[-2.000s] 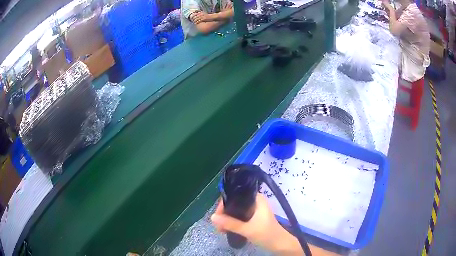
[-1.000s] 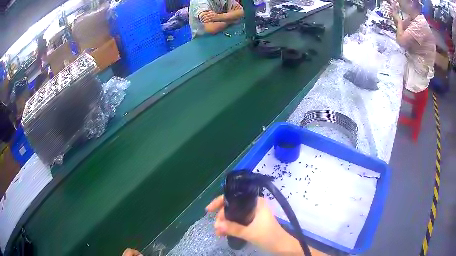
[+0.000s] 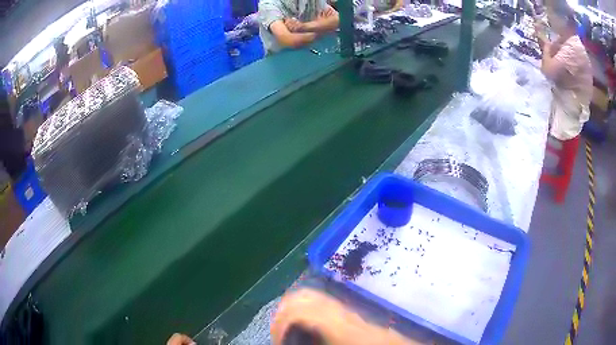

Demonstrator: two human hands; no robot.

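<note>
My right hand is blurred at the bottom edge, in front of the tray's near corner. It is closed around the electric screwdriver, of which only dark parts show beside and below the fingers; its bit is hidden. Of my left hand, only a fingertip shows at the bottom edge, left of the right hand; what it holds is out of the picture. The blue screw tray has a white lining with a dark heap of screws near its left side and more scattered around. A small blue cup stands in its far left corner.
Nested metal headbands lie beyond the tray on bubble wrap. The green conveyor belt runs along the left, with black headphone parts farther up. A plastic-wrapped stack stands beyond it. Two people sit farther off.
My right hand has dropped and tilted with the screwdriver, which now barely shows, uncovering the screw heap. The belt's black parts and the surroundings sit slightly farther right in view.
</note>
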